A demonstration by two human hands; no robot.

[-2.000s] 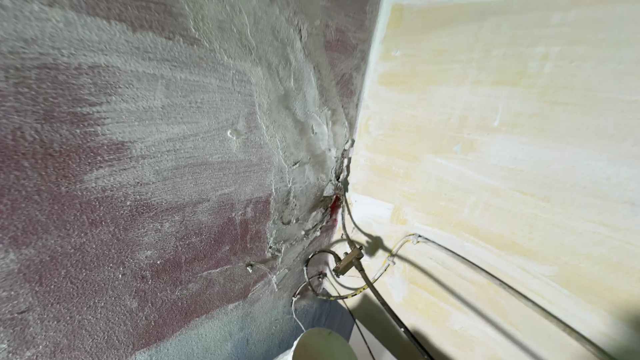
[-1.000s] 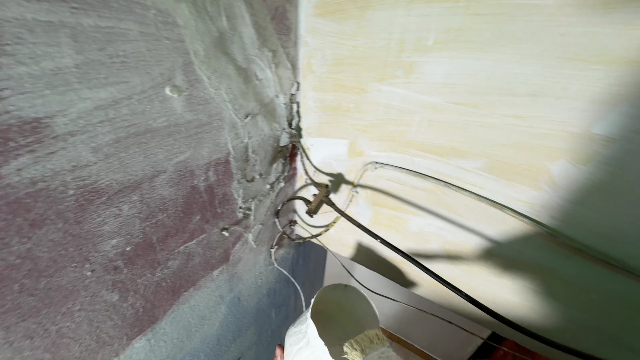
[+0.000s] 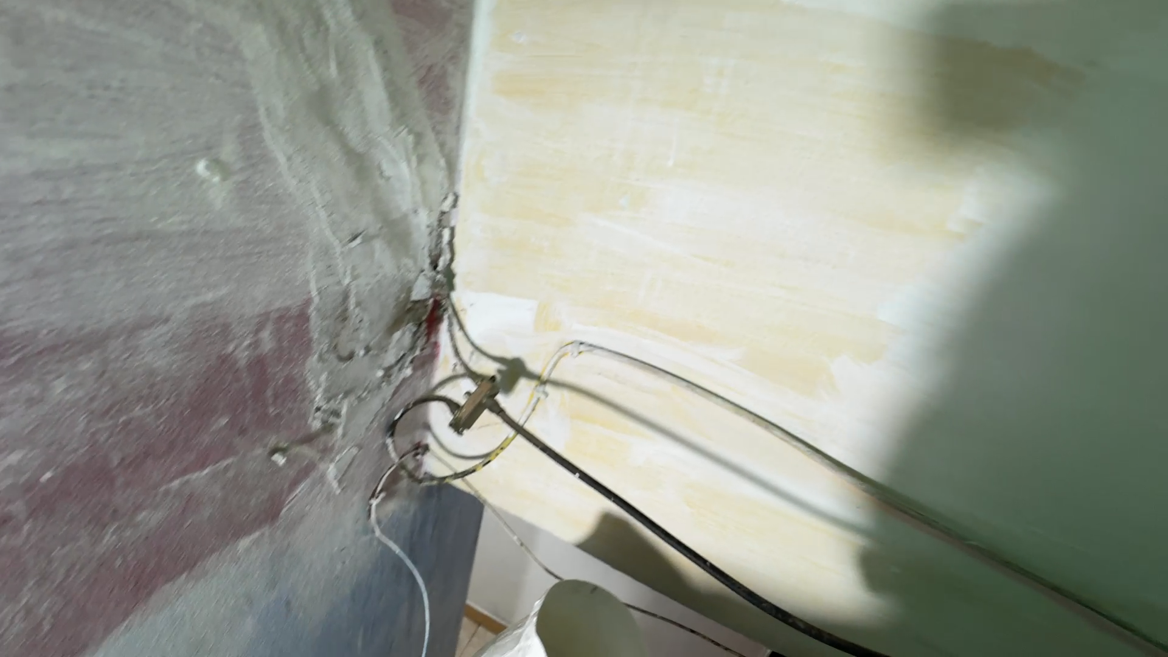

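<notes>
Neither of my hands shows now. A pale, round-mouthed container (image 3: pixel 589 620) stands at the bottom edge, cut off by the frame; what holds it is hidden. Above it, in the corner of two walls, a small metal cable splitter (image 3: pixel 474 405) hangs on coiled coaxial cable. A black cable (image 3: pixel 630 511) runs from it down to the right. Rough, cracked plaster (image 3: pixel 365 210) covers the corner side of the left wall, over grey and maroon paint. The right wall (image 3: pixel 693 201) is streaked white over yellow.
A second cable (image 3: pixel 776 424) runs along the right wall, down to the right. A thin white wire (image 3: pixel 406 557) hangs below the corner. Two small knobs (image 3: pixel 279 452) stick out of the left wall. Below lies a strip of tiled floor (image 3: pixel 474 631). A large shadow falls on the right wall.
The container shows less than one second ago, when a brush's bristles stood in its mouth and a fingertip showed at its left side. The shadow on the right wall has changed shape.
</notes>
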